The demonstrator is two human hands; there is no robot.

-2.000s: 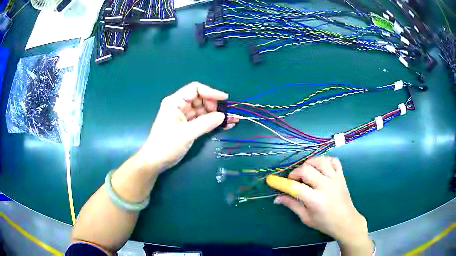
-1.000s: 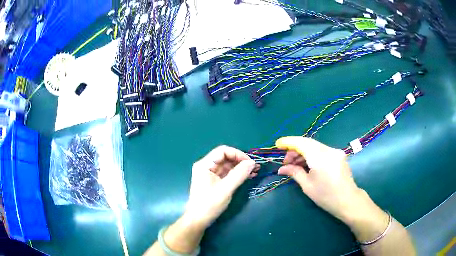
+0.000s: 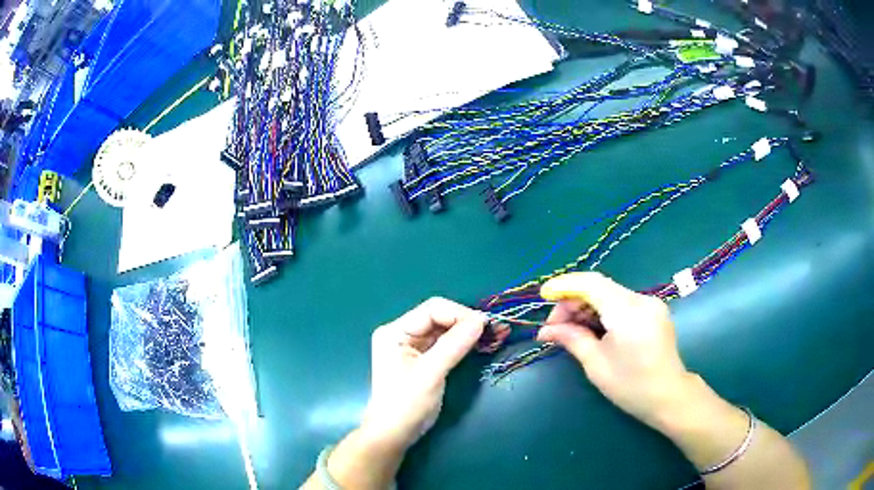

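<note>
My left hand (image 3: 422,359) pinches the black connector housing (image 3: 493,335), mostly hidden by the fingers. My right hand (image 3: 613,335), with a yellow-orange finger cot (image 3: 567,287), pinches a thin light wire (image 3: 517,320) just right of the housing. Whether its tip is in a cavity cannot be told. Loose wire ends with bare metal tips (image 3: 496,369) lie below, between the hands. The labelled harness branch (image 3: 724,255) runs up to the right. The twisted-pair branch (image 3: 640,207) curves above it.
Blue-yellow part-made harnesses (image 3: 546,139) lie above the hands. A purple-yellow harness pile (image 3: 292,144) and a white sheet (image 3: 450,62) lie upper left. A clear bag of small black parts (image 3: 168,345), a white slotted disc (image 3: 123,167) and blue bins (image 3: 62,364) are at left.
The right hand has moved from the loose wire ends up beside the left hand and holds a wire. The left hand with the housing sits lower. The view has shifted left and up.
</note>
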